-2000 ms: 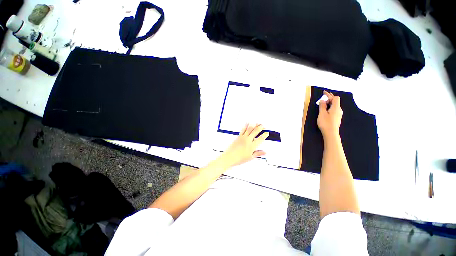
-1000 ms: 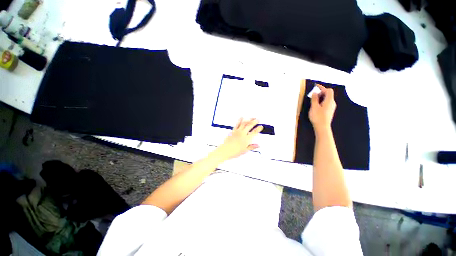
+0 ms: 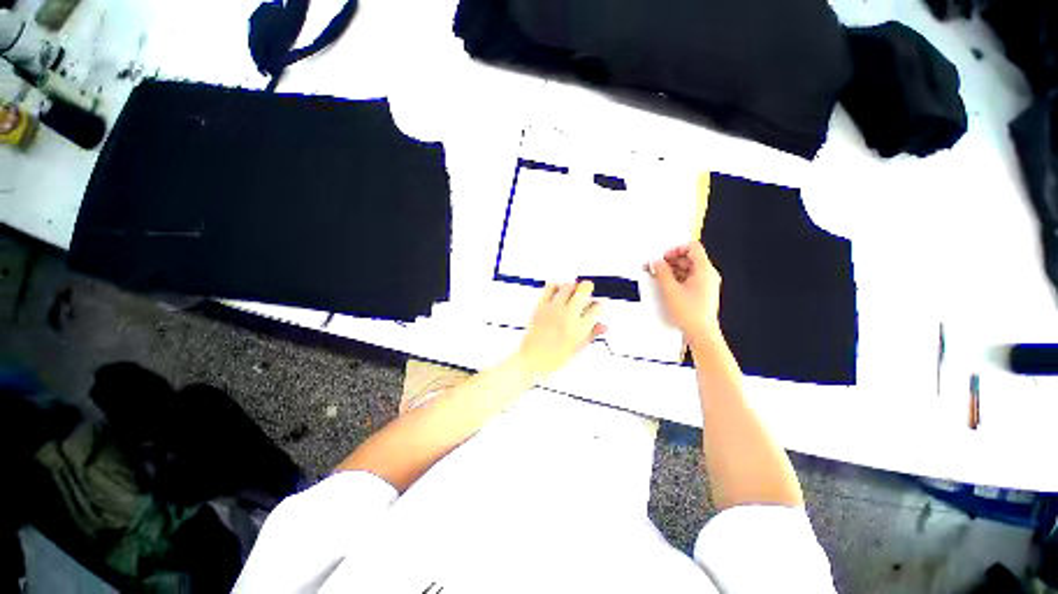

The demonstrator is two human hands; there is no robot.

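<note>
The white marking template (image 3: 580, 232) lies flat on a black cut panel (image 3: 783, 279), whose right part with a curved notch shows past the template's yellow-tan edge. Dark cloth shows through the template's slots. My left hand (image 3: 563, 331) lies flat with fingers spread on the template's lower part, below the slots. My right hand (image 3: 687, 288) is over the template's right part, near the yellow-tan edge, fingertips pinched on a small whitish piece of tailor's chalk (image 3: 651, 268), mostly hidden by the fingers. The lower right slot is just left of it.
Marked panels (image 3: 261, 203) lie left of the template. A stack of unmarked panels (image 3: 661, 64) and a dark bundle (image 3: 905, 87) lie behind. A dark fabric strip (image 3: 269, 41) and a dark bottle (image 3: 72, 122) are at the back left. A metallic sliver (image 3: 941, 357) and pen-like tool (image 3: 975, 400) lie right.
My right hand with the chalk has moved left and toward me, from the black panel onto the template's right part. My left hand has stayed nearly in place on the template.
</note>
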